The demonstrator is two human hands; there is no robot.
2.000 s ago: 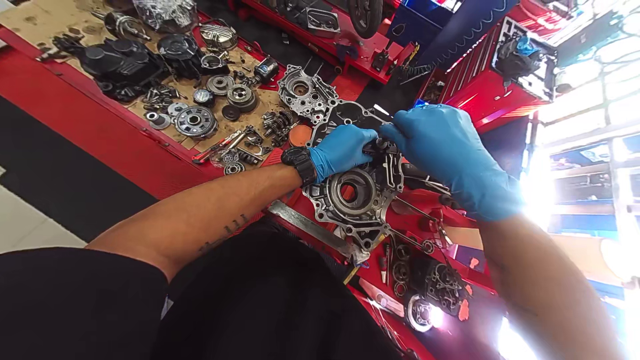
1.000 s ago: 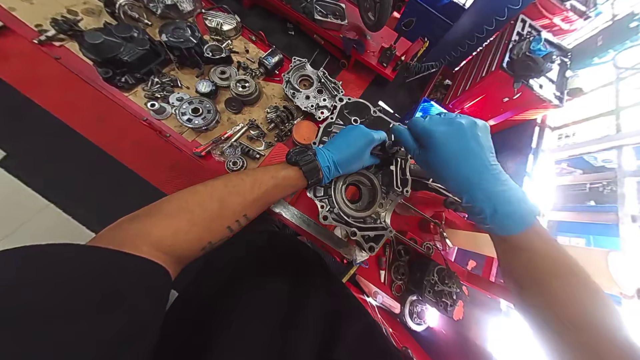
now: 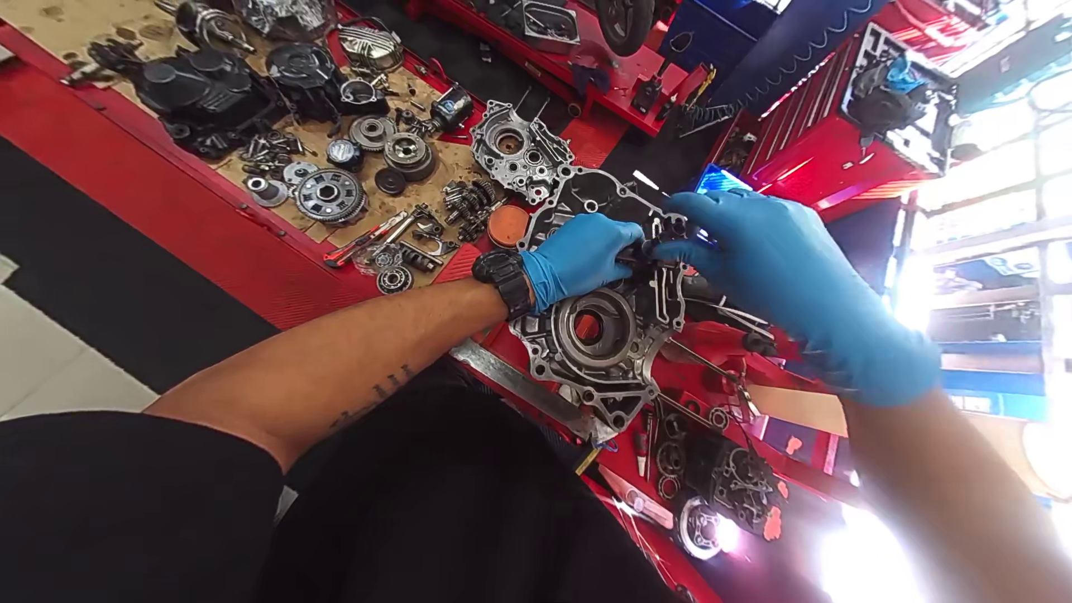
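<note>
A metal engine crankcase half [image 3: 624, 368] lies on the red bench, its round bearing bore facing up. My left hand [image 3: 582, 258], in a blue glove with a black watch [image 3: 502, 280] at the wrist, has its fingers bent at the middle of the casing, around a small dark part that is mostly hidden. My right hand [image 3: 754, 251], also gloved in blue, has thumb and fingers pinched at the casing's right upper edge, close to the left fingertips; what lies between them is hidden. A second crankcase half [image 3: 521, 151] rests just beyond the first.
Gears, a clutch basket [image 3: 329, 196], bearings and black engine covers [image 3: 205, 88] lie on cardboard at the left. An orange round lid [image 3: 508, 225] sits beside the casing. A red tool cabinet [image 3: 804, 126] stands behind on the right. More engine parts [image 3: 737, 477] are at lower right.
Both hands stay at the same part of the casing. The right hand's posture has shifted slightly; nothing has plainly been let go or taken hold of.
</note>
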